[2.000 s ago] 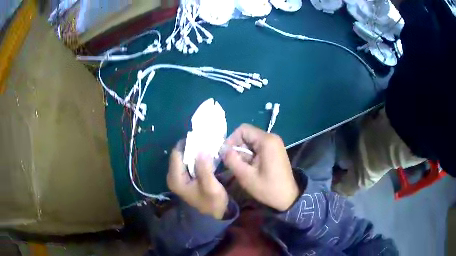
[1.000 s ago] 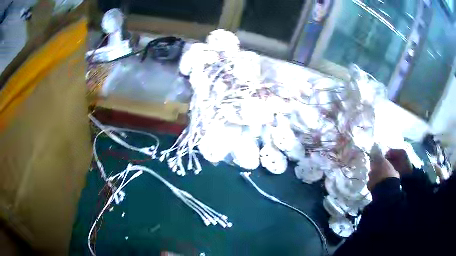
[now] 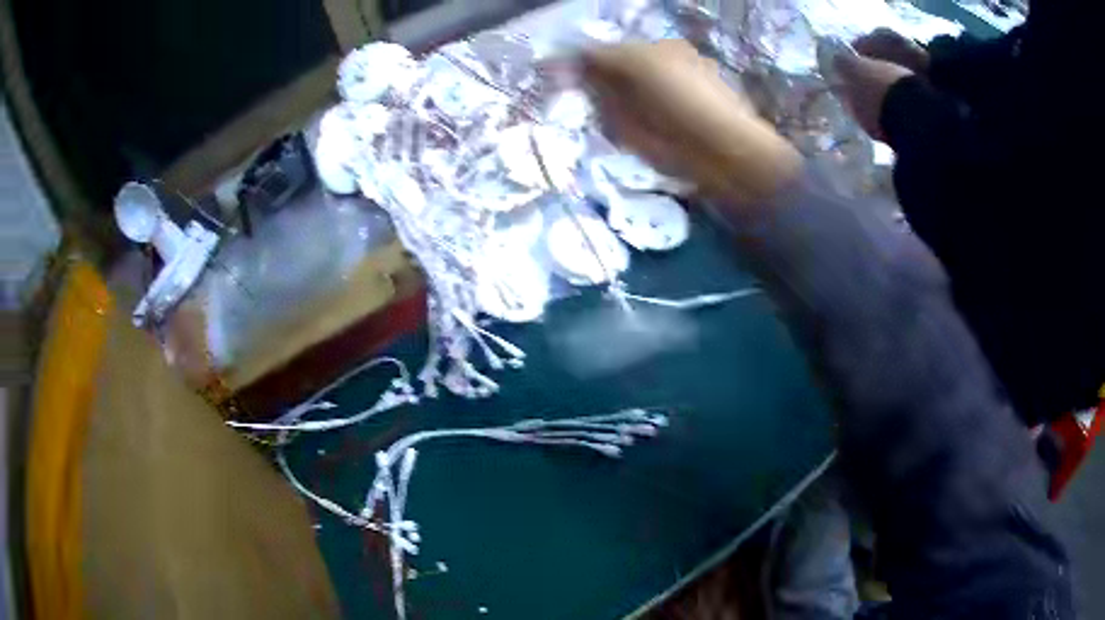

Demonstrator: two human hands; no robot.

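My right hand [image 3: 691, 115] reaches over the heap of white round units [image 3: 588, 248] at the far side. It is blurred, and whether its fingers grip anything cannot be told. Thin dark reddish wires [image 3: 579, 206] run down from near its fingertips across the heap. A blurred whitish shape [image 3: 624, 339] is at their lower end over the green table. My left hand is out of the picture. A forked white cable [image 3: 521, 431] lies on the table, its several tails pointing right.
A large carton [image 3: 194, 484] stands at the left. A small box [image 3: 327, 327] with a clear bag [image 3: 285, 260] on it is behind. A white lamp or fan [image 3: 139, 212] and a black object [image 3: 276, 176] are farther back. Another person's hands [image 3: 866, 85] are at upper right.
Two seconds ago both my hands held a white housing near the front edge; now only my right hand shows, stretched over the heap. The blurred whitish shape has appeared over the table.
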